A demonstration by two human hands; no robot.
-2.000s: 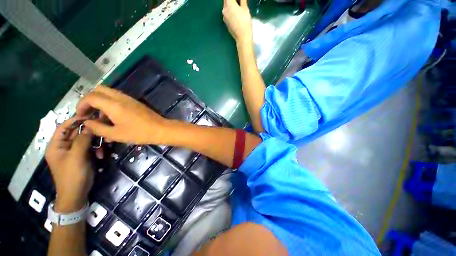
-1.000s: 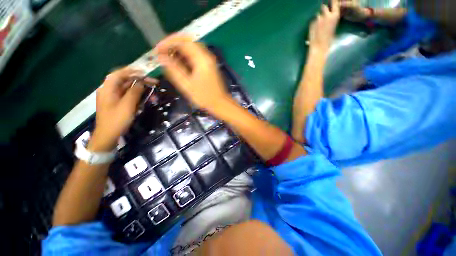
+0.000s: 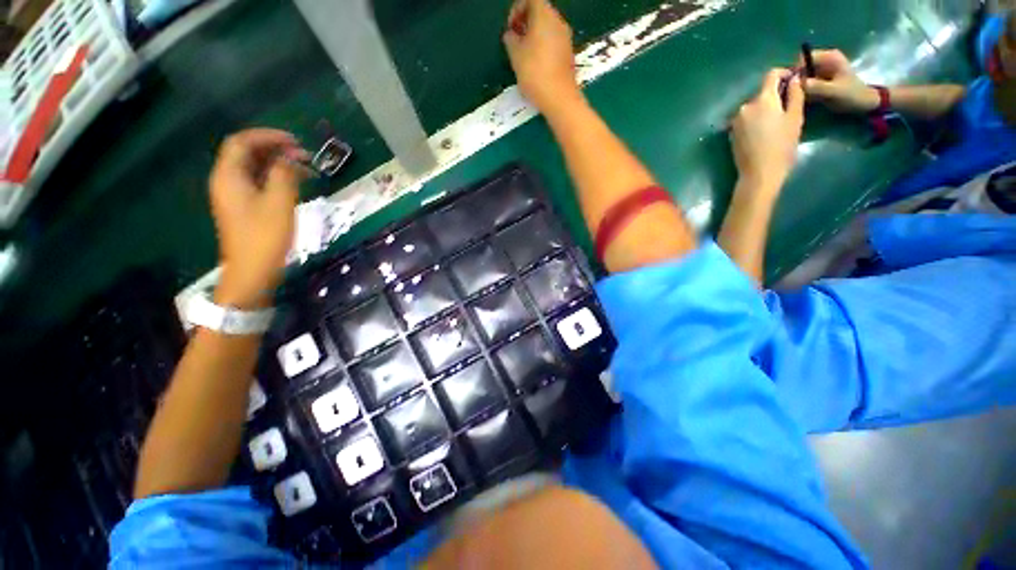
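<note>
My left hand [image 3: 256, 206] is over the green surface beyond the white strip. Its fingertips hold a small black housing with a thin white rim [image 3: 331, 156]. My right hand [image 3: 543, 56] is stretched forward past the strip, with curled fingers; whether it holds anything cannot be told. The black blister tray [image 3: 468, 392] lies below. Several white square units with dark centre marks [image 3: 336, 409] sit in its left pockets, and one white unit [image 3: 579, 328] is at the right. Black housings with white rims [image 3: 433, 487] lie in the near row. Small white parts [image 3: 389, 271] are scattered in the far pockets.
A grey metal post [image 3: 373, 84] rises from the white strip [image 3: 477, 134]. A white basket with a red strip [image 3: 69, 100] is at the upper left. At the right, another person's hands [image 3: 769, 128] work close to my right arm. A darker tray lies at the left.
My hands have moved apart. My left hand has carried the housing beyond the strip, and my right hand has reached forward to the right of the post. The view has shifted, showing the basket.
</note>
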